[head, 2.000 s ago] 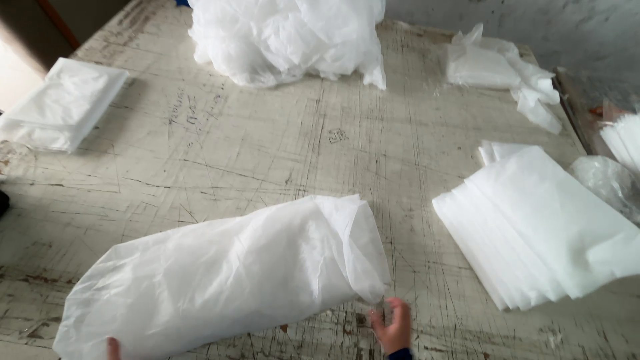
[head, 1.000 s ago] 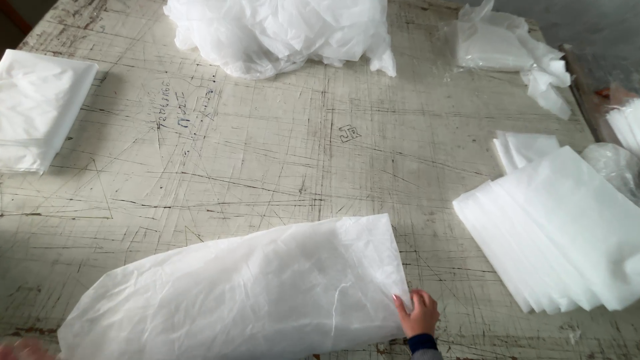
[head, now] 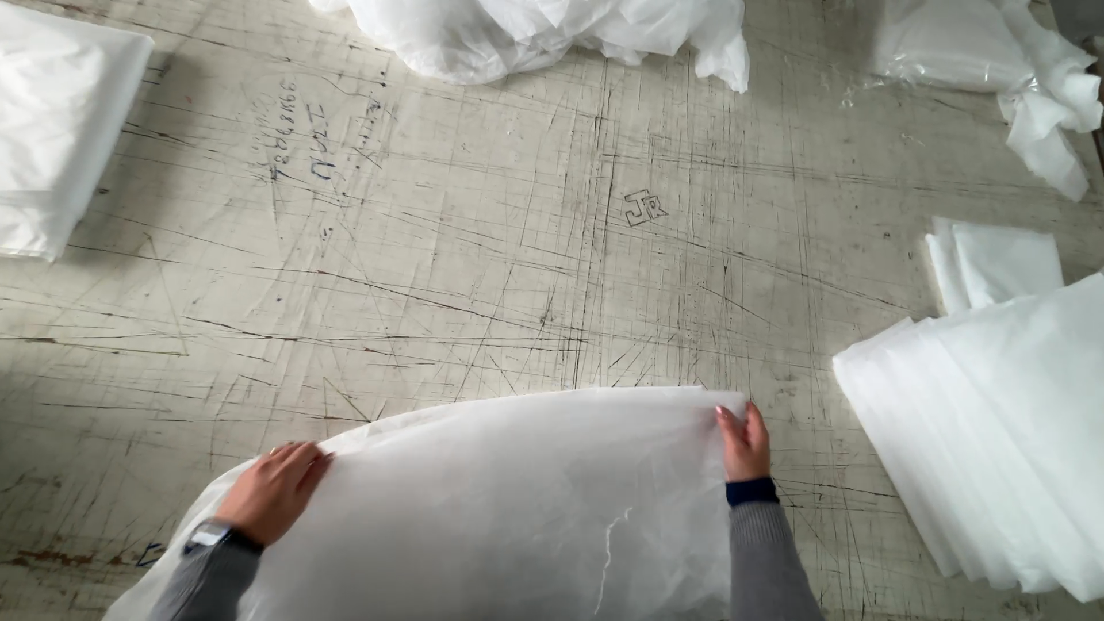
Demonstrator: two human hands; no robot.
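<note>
A large sheet of thin white translucent fabric (head: 500,509) lies folded along the near edge of the view, a loose white thread on it. My left hand (head: 276,487), with a watch at the wrist, grips the sheet's far edge at the left; its fingertips are partly hidden. At the sheet's far right corner, my right hand (head: 745,440) pinches the fabric between thumb and fingers.
On the scratched table (head: 483,285), which bears handwriting, a stack of folded white sheets (head: 992,431) lies right, beside a smaller folded piece (head: 1005,259). A folded white bundle (head: 60,129) is far left, a crumpled white heap (head: 552,30) at the back, a clear-wrapped packet (head: 957,47) back right.
My left hand has come from the lower left edge onto the sheet's far edge. My right hand has moved up to the far right corner. The view has shifted closer over the table.
</note>
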